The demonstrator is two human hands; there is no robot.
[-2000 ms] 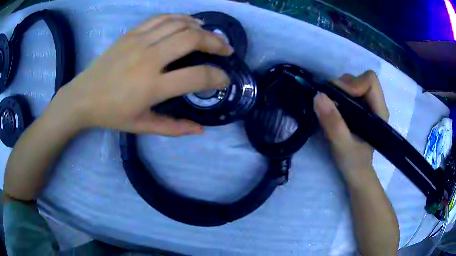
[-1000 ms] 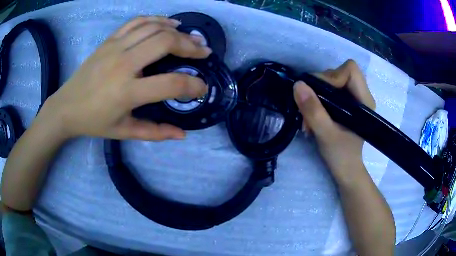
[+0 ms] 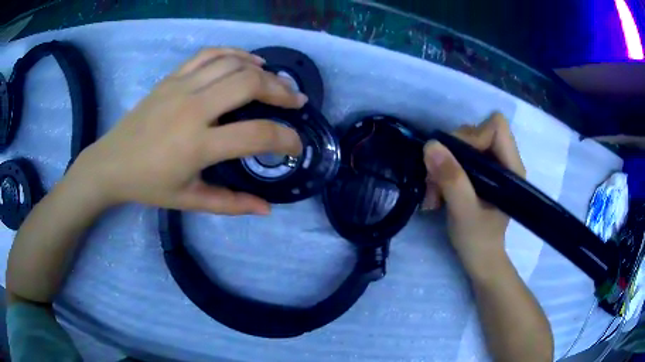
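Note:
Black headphones lie on white foam, their padded headband (image 3: 272, 318) curving toward me. The open ear cup (image 3: 375, 180) is a dark round shell at the band's right end. My left hand (image 3: 191, 134) holds a black speaker baffle (image 3: 315, 159) with a silver-white centre, beside the open cup. Another black disc (image 3: 308, 71) lies behind its fingertips. My right hand (image 3: 474, 184) grips the long black glue syringe (image 3: 530, 205) like a pen, its front end at the open cup's right rim. The needle tip cannot be made out.
A second headset (image 3: 81, 95) lies at the far left, with a round disc (image 3: 15, 194) below it. A crumpled white and blue tissue (image 3: 607, 205) is at the right edge, near cables. Dark green surface (image 3: 438, 42) runs behind the foam. Violet light glows at the top right.
The view has shifted, first moving things left, then down in the picture. My left hand still holds the baffle; my right hand still holds the syringe at the open cup.

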